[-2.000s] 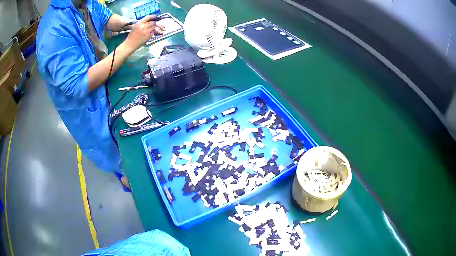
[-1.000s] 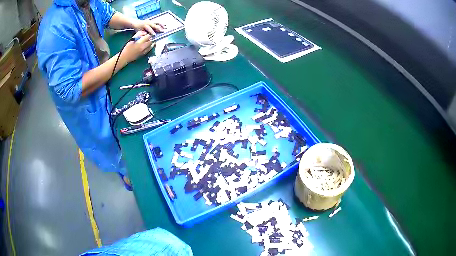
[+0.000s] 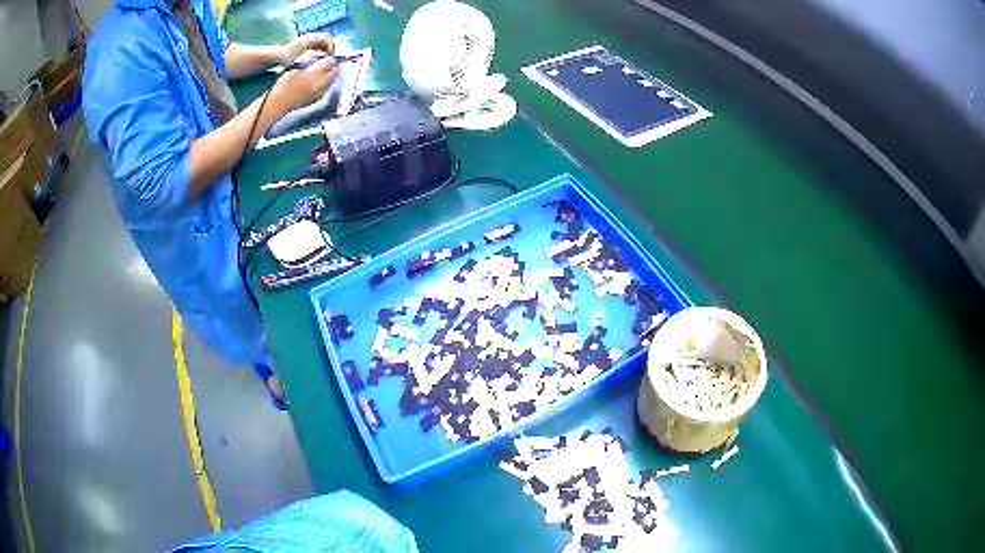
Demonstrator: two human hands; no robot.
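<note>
Neither of my hands is in view; only a blue sleeve shows at the bottom edge, left of centre. A shallow blue tray (image 3: 432,472) lies in front of me with many small black and white pieces (image 3: 475,356) scattered in it. A loose heap of the same pieces (image 3: 589,486) lies on the green surface at the tray's near side, cut off by the bottom edge. A round cream tub (image 3: 691,423) stands at the tray's right corner and holds thin pale strips. A few strips lie beside it.
A person in a blue smock (image 3: 162,151) works over a panel (image 3: 348,86) with a pen-like tool. A black box (image 3: 387,154) with cables, a white pad (image 3: 300,244) and a white fan (image 3: 446,49) stand beyond the tray. A white-bordered dark panel (image 3: 616,93) lies on the green belt.
The dark panel on the belt has moved right and slightly nearer. The other person's hands have moved, and their panel now lies turned and nearer the black box. The tray and tub look almost unchanged.
</note>
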